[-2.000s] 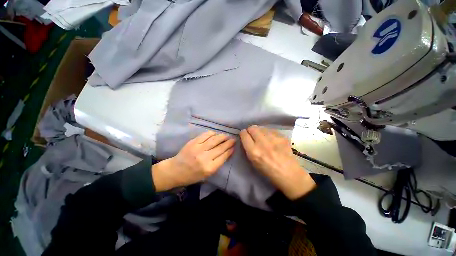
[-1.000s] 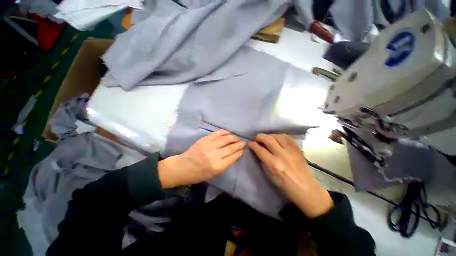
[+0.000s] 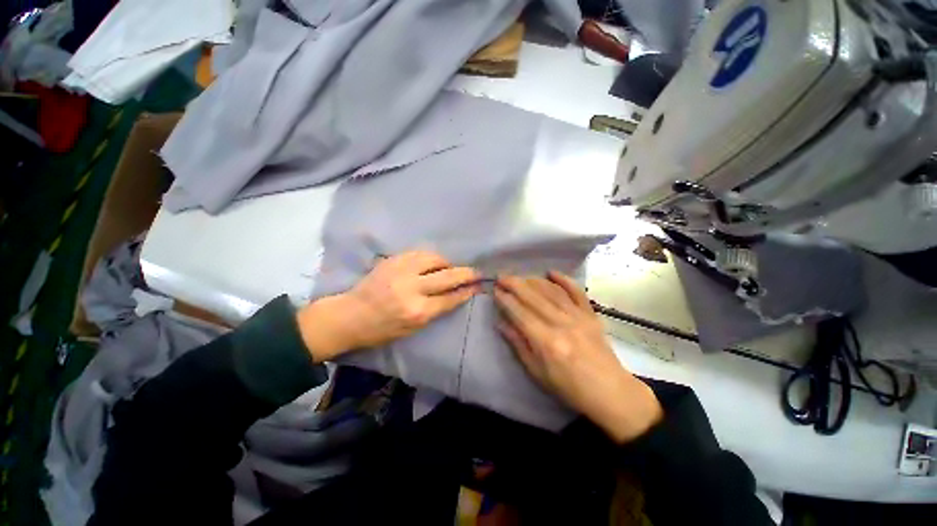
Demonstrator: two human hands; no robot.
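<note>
A light grey garment panel lies on the white table and drapes towards my lap. My left hand lies on it, its fingertips at the dark slit line, which it mostly covers. My right hand lies on the panel with its fingertips beside those of my left hand. The fingertips meet at the short visible bit of the slit. Whether the fingers pinch the cloth is hard to tell. A dark seam line runs down from there. The panel's right edge reaches near the lit presser foot area.
The off-white sewing machine head stands at the right. Piled panels lie at the upper left. Black scissors and a grey scrap lie right of the machine bed. A cardboard box stands on the floor at the left.
My left hand has moved along the slit and now covers most of it. My right hand's fingers lie flatter and more spread on the panel. The camera view has shifted.
</note>
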